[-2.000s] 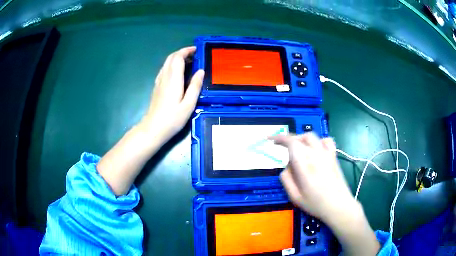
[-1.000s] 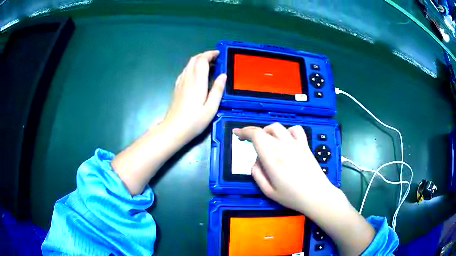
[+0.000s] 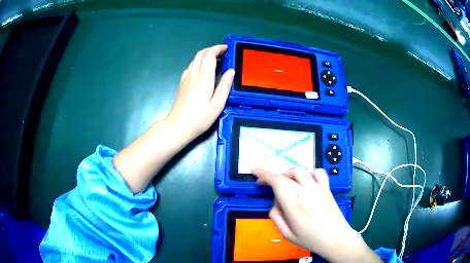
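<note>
Three blue handheld testers lie one above another. The top tester (image 3: 288, 105) shows a red screen, the middle tester (image 3: 224, 154) a white screen with cyan lines forming an X, the bottom tester (image 3: 221, 231) an orange screen. My left hand (image 3: 198, 95) rests around the left edge of the top tester, thumb and fingers apart. My right hand (image 3: 304, 208) is over the middle and bottom testers, its index fingertip at the lower left of the white screen. It holds nothing and hides part of the bottom tester.
White USB cables (image 3: 414, 149) loop at the right from the top and middle testers. A small black-and-yellow item (image 3: 439, 195) lies right of them. A black tray (image 3: 44, 108) with a raised rim is at the far left. Part of a blue object (image 3: 466, 164) shows at the right edge.
The testers shift right in the picture with my left hand still at the top one. My right fingertip moved from the upper left to the lower left of the middle screen, where an X now shows.
</note>
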